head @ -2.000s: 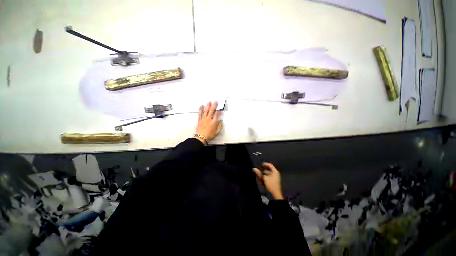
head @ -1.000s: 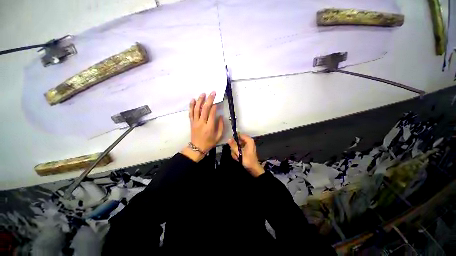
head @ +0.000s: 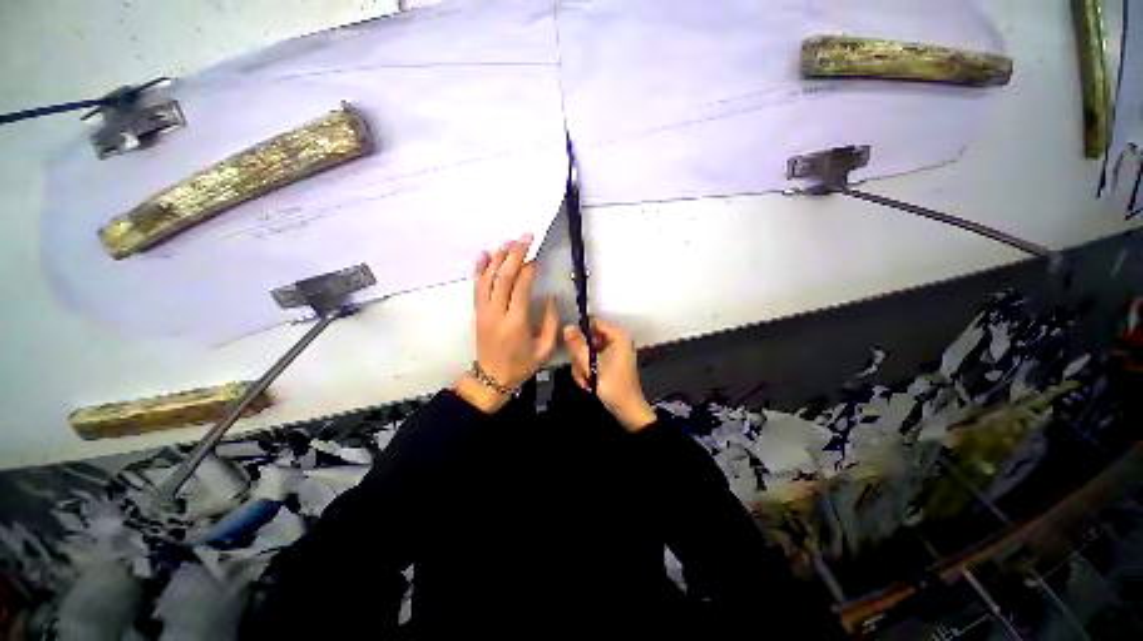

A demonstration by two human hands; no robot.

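Note:
The pale lilac paper marker (head: 426, 138) with thin lines lies on the table. My right hand (head: 610, 367) holds the long black shears (head: 578, 251) near the table's front edge. Their blades point away from me, with the tip at the printed line across the paper. My left hand (head: 508, 319) lies flat just left of the shears, fingers spread, fingertips at a lifted corner of the paper. Whether the fingers pinch the paper is not clear. The dark fabric shows only as a thin edge.
Cutting weights lie on the paper at left (head: 238, 182) and right (head: 905, 61), another at front left (head: 169, 411). Metal clamps stand at left (head: 323, 291), upper left (head: 138, 125) and right (head: 829, 167); two long handles reach past the front edge. Scraps (head: 802, 438) lie below.
My right hand has come up from below the table edge with the shears onto the paper. In the last second the shears have moved slightly forward. The view has moved closer.

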